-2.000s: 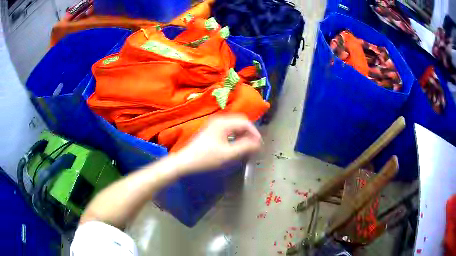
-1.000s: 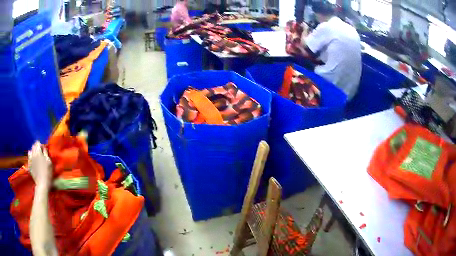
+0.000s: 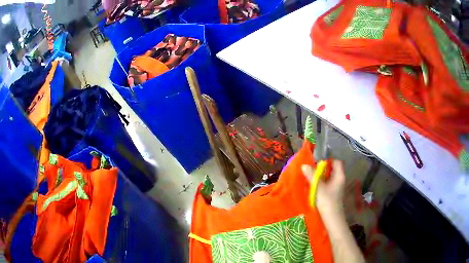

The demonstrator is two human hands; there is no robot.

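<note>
An orange bag [image 3: 257, 205] with a green patterned panel [image 3: 267, 239] is spread low in front of me. Green tabs stick up at its two upper corners, and a thin yellow strap shows on its left side. My right hand [image 3: 329, 185] holds scissors by the yellow handle loop [image 3: 318, 182], blades pointing up beside the bag's right corner. Its fingers are at the bag's edge; whether they also pinch the cloth is unclear. A small pale shape at the bottom edge, on the panel, may be a fingertip of my left hand; the rest is hidden or out of frame.
More orange bags lie on the white table [image 3: 267, 61] at right, with dark red snips [image 3: 411, 150] and scraps. A wooden chair [image 3: 221, 131] with scraps stands ahead. Blue bins [image 3: 169, 113] stand ahead and left; the near-left one holds orange bags [image 3: 77, 205].
The view has swung right from the left bin. The bare hand reaching into that bin is gone from there. An orange bag is now in front of me, and my right hand with scissors has appeared.
</note>
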